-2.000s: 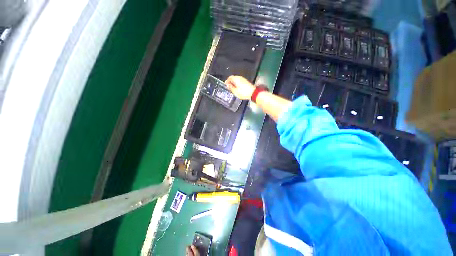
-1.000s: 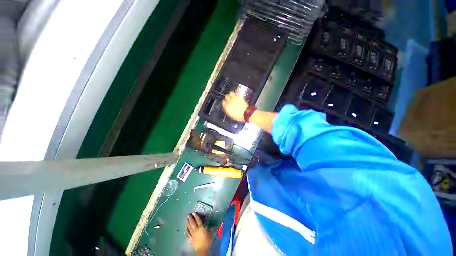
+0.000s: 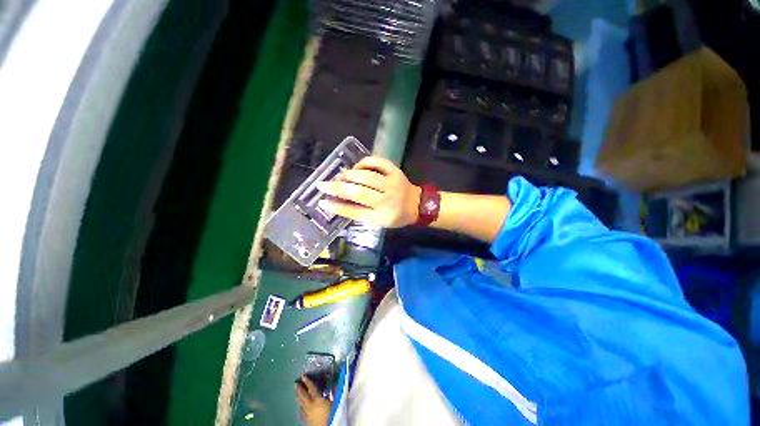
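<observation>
My right hand (image 3: 375, 193), with a dark red wristband, holds a flat grey phone-shaped piece (image 3: 292, 231) with slots and cut-outs, tilted above the bench. The fingers cover part of it, and I cannot tell whether it is a phone body or a clear tray. My left hand (image 3: 312, 403) is small and low in the picture, with its fingers at the lower edge of a dark phone unit (image 3: 320, 364) on the green bench. Its grip is partly hidden.
A yellow screwdriver (image 3: 335, 293), a printed card (image 3: 272, 312), tweezers (image 3: 318, 323) and a clear cup (image 3: 252, 344) lie on the bench. Black phone trays (image 3: 500, 137) stand beside it. A pale post (image 3: 150, 329) crosses at left. Clear trays (image 3: 379, 18) and a cardboard box (image 3: 667, 125) are farther off.
My right hand has come away from the black tray on the bench, now holding the grey piece up nearer the camera. My left hand stays at the phone unit. The view has shifted.
</observation>
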